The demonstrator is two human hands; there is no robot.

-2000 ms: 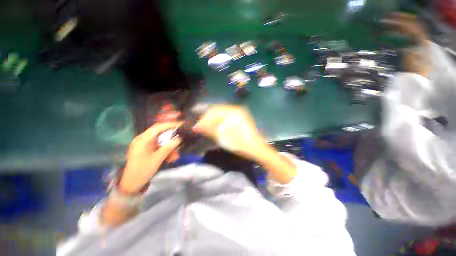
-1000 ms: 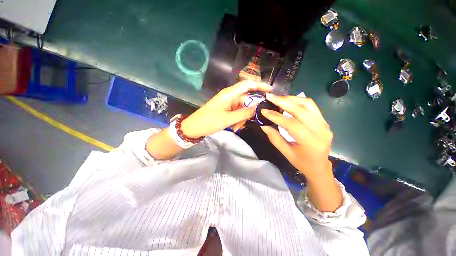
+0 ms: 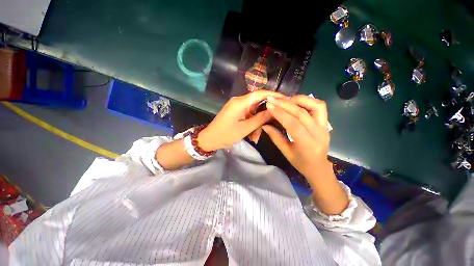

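Note:
My left hand (image 3: 232, 120) and my right hand (image 3: 302, 130) meet just in front of the black base plate (image 3: 222, 70). Between their fingertips they hold a small dark round device (image 3: 261, 107), mostly hidden by the fingers. Something white shows beside my right hand's fingers; I cannot tell what it is. On the plate, red laser lines cross a small gold-brown piece (image 3: 255, 76). Pale lettering runs along the plate's right side.
A green ring (image 3: 180, 58) lies left of the plate. Open two-part units (image 3: 356, 68) and a heap of small parts (image 3: 461, 117) lie to the right. A blue bin (image 3: 118, 105) with pale pieces is below the bench edge. Grey clothing shows at lower right.
Compared with a second ago, the hands have closed together around the round device, which now shows less. Earlier the view was blurred and the left hand held a whitish piece apart from the right.

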